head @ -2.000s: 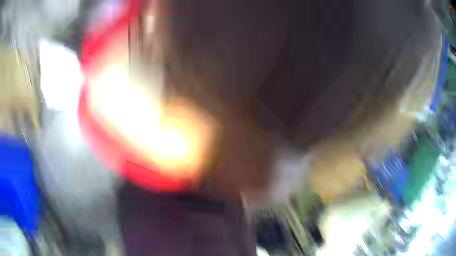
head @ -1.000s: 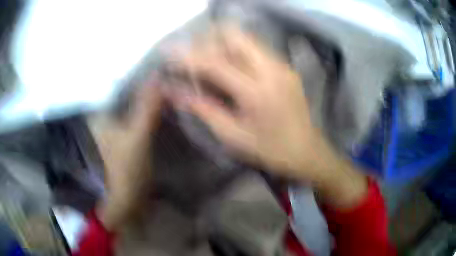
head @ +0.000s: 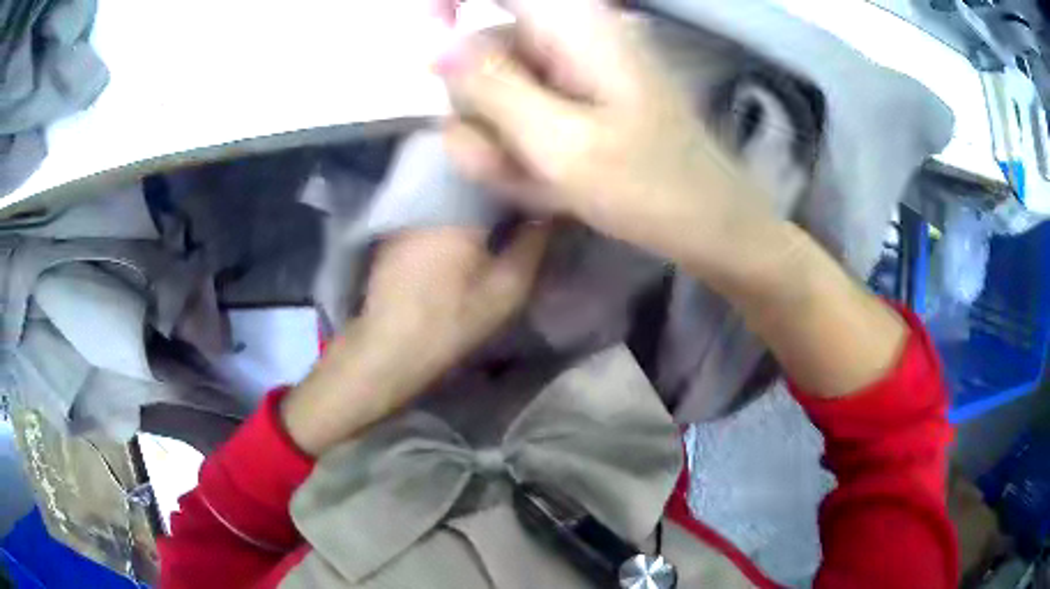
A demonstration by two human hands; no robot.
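Note:
Taupe-grey cloth [head: 852, 173] lies bunched across the front edge of the table and hangs down in front of my body. My left hand [head: 449, 282] is low at the middle, closed on a fold of the cloth, with its fingertips partly hidden. My right hand [head: 576, 138] is raised above and beyond it, over the cloth and the table edge. It is motion-blurred, with fingers bent, and I cannot tell whether it holds anything.
The white table [head: 265, 69] spans the top, with grey cloth [head: 46, 81] at its far left. More grey pieces [head: 92, 311] hang at the left. A blue crate [head: 996, 334] stands at right. A beige bow [head: 489, 460] and black cable control [head: 576, 535] are on my chest.
The camera view has swung down and steadied, with the bow now visible. Compared with one second ago, my left hand has moved right and my right hand slightly up, both still at the cloth.

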